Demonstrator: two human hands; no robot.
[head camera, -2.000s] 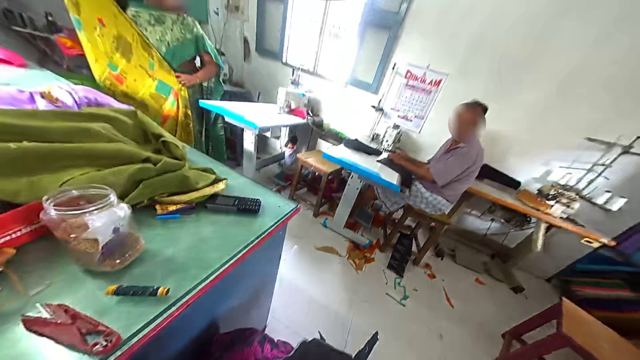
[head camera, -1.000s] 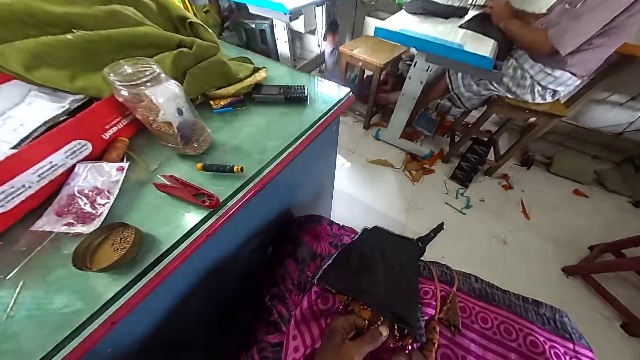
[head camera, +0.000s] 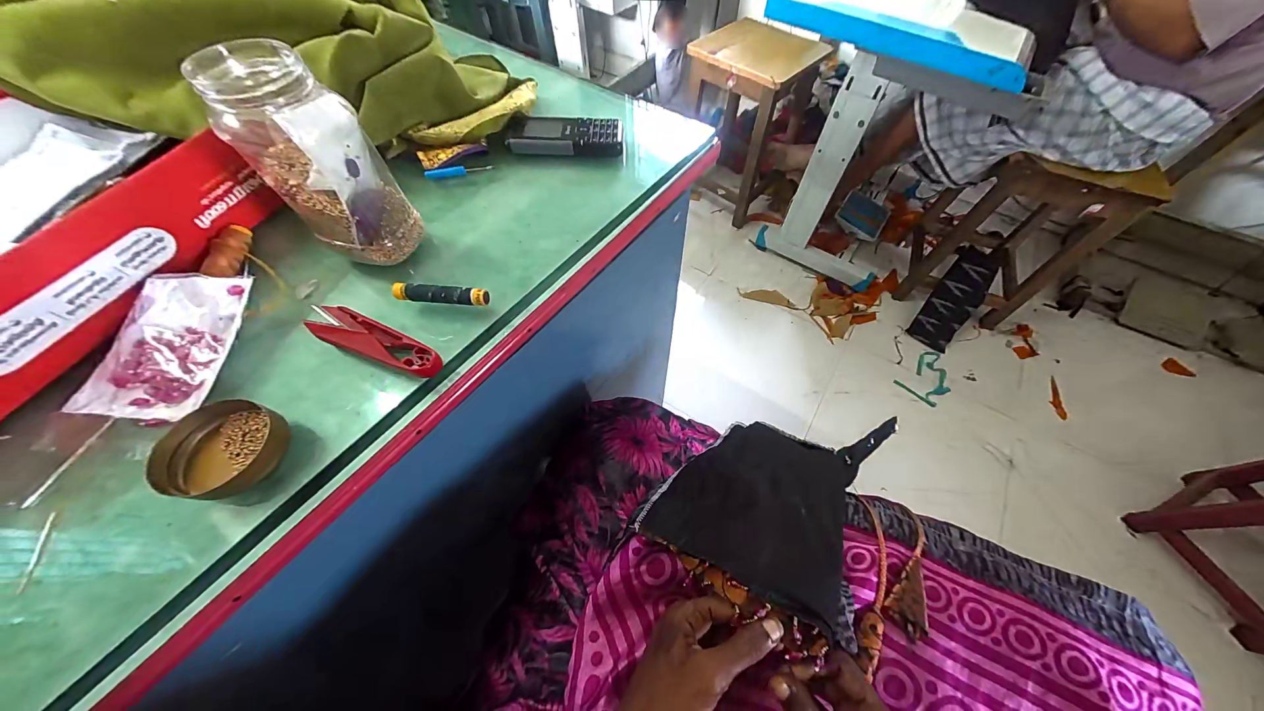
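Note:
A black cloth piece (head camera: 760, 499) with a beaded orange edge lies over a pink patterned fabric (head camera: 987, 612) on my lap. My left hand (head camera: 706, 647) pinches the beaded edge between thumb and finger. Close to its right, my right hand (head camera: 829, 686) is bent at the same edge, partly cut off by the frame; its hold is hidden. Two orange cords with a tassel (head camera: 907, 597) hang beside the cloth. On the glass-topped table (head camera: 553, 232) are red thread snips (head camera: 373, 341), a black and yellow thread tube (head camera: 440, 294) and a round lid holding beads (head camera: 219, 449).
A plastic jar of beads (head camera: 306, 158), a bead packet (head camera: 168, 351), a red box (head camera: 128, 247), green cloth (head camera: 385, 59) and a keypad phone (head camera: 565, 136) are on the table. Beyond, a person sits on a wooden stool (head camera: 1066, 188); scraps (head camera: 834, 301) litter the floor.
The view has swung down to my lap and the table. Both hands and the black cloth, out of view two seconds ago, are now in view.

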